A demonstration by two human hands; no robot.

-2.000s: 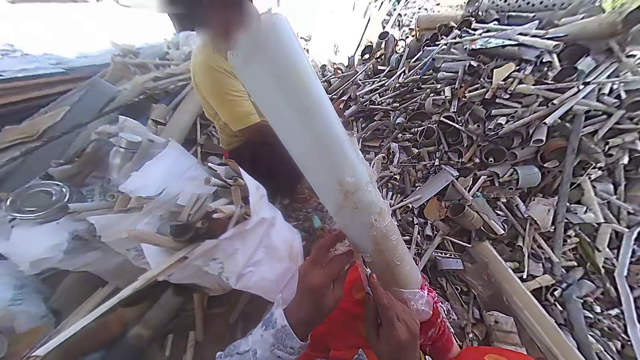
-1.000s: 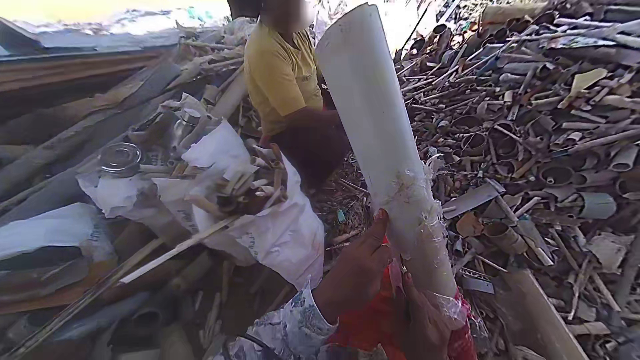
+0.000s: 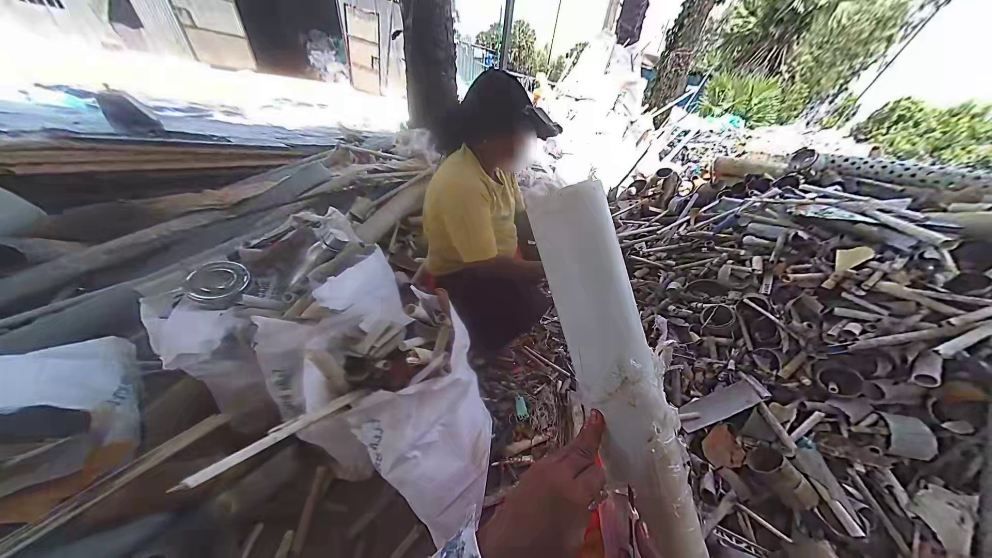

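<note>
A white plastic tube (image 3: 593, 294) stands tilted before me, its lower part wrapped in torn clear film (image 3: 647, 418). My left hand (image 3: 554, 484) lies against the tube's left side, thumb up on the film; the undersides of its fingers are hidden. At the bottom edge, only fingertips of my right hand (image 3: 639, 539) show, beside the tube, close to a small pinkish piece. What the right hand grips cannot be made out.
A person in a yellow shirt (image 3: 473, 217) sits just beyond the tube. White sacks (image 3: 426, 434) of pipe scraps stand at left, with a round metal lid (image 3: 217, 283). A heap of pipe pieces (image 3: 775, 310) spreads at right.
The view has tilted up, showing the seated person's head, trees and buildings. My right hand, seen at the tube's lower end before, is now mostly below the frame.
</note>
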